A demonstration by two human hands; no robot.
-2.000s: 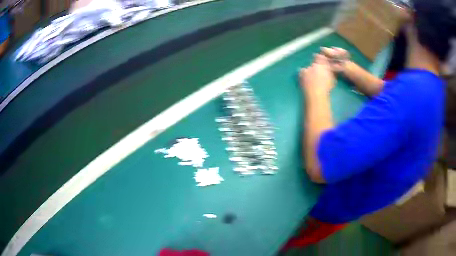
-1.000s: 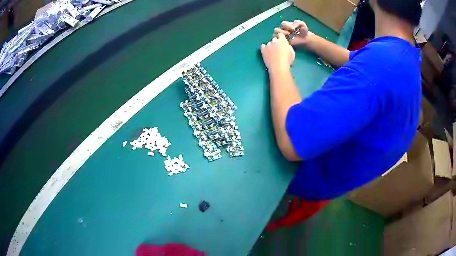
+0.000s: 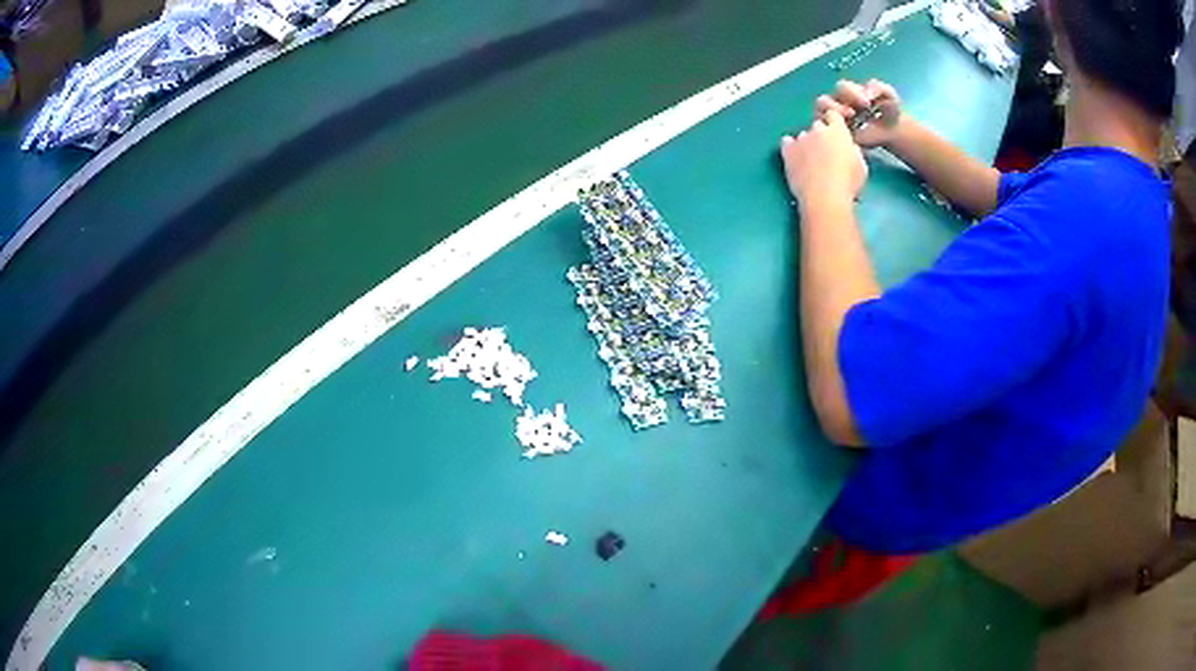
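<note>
Neither of my hands can be made out. A dark red cloth-like shape is cut off by the bottom edge, and a small pale shape shows at the lower left edge; I cannot tell what either is. Nearest on the green bench lie a single white part and a small black part. Beyond them are two loose heaps of small white parts, a larger one and a smaller one. Right of the heaps, the studded PCB panels lie in a slanted block.
A co-worker in a blue shirt sits at the right, both hands together over the bench. A white strip edges the dark green conveyor. White shells lie beyond it; white pieces at the far end. Cartons stand lower right.
The view has shifted, so the bench things sit further right than one second ago. The carton at the bench's far end no longer shows; white pieces show there. The heaps and panels keep their arrangement.
</note>
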